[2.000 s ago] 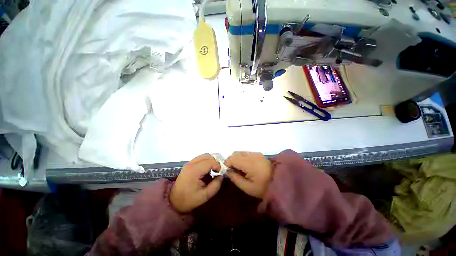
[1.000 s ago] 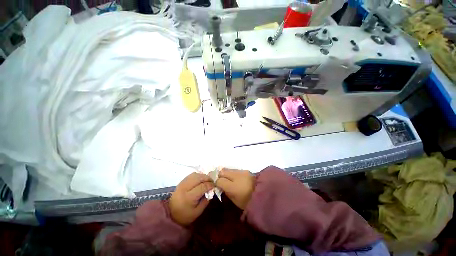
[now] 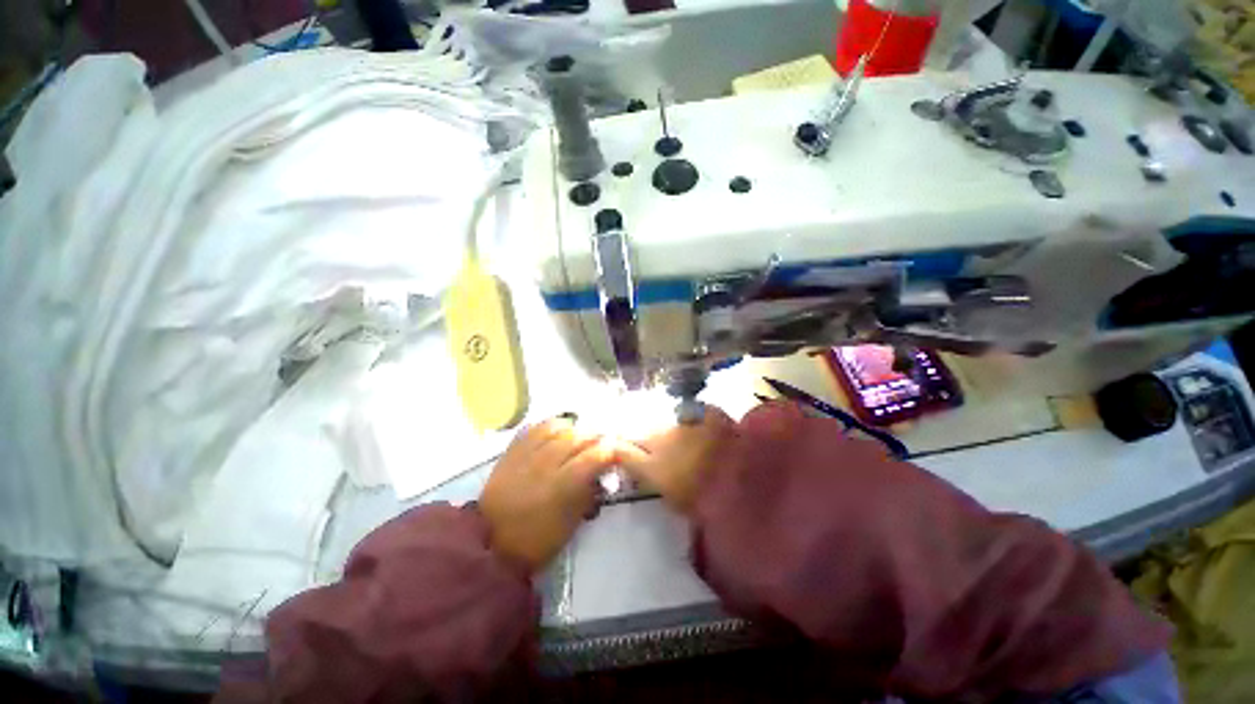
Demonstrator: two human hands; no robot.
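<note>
The white sewing machine (image 3: 853,179) stands in front of me, its needle area brightly lit. My left hand (image 3: 544,484) and my right hand (image 3: 677,461) are together just in front of the presser foot, fingertips nearly touching. A small white piece (image 3: 611,483) shows between them; the fingers and the glare hide most of it. Whether it lies under the foot I cannot tell. The large white garment heap (image 3: 275,303) lies to the left.
The yellow lamp (image 3: 485,351) hangs left of the needle. The snips (image 3: 833,413), partly behind my right sleeve, and the lit phone (image 3: 892,381) lie right of my hands. A dark round item (image 3: 1137,406) is further right. A red thread cone (image 3: 888,35) stands behind.
Both hands have moved from the table's front edge forward to the needle area, with the small white piece. The view has come closer to the machine, and my right sleeve now partly covers the snips.
</note>
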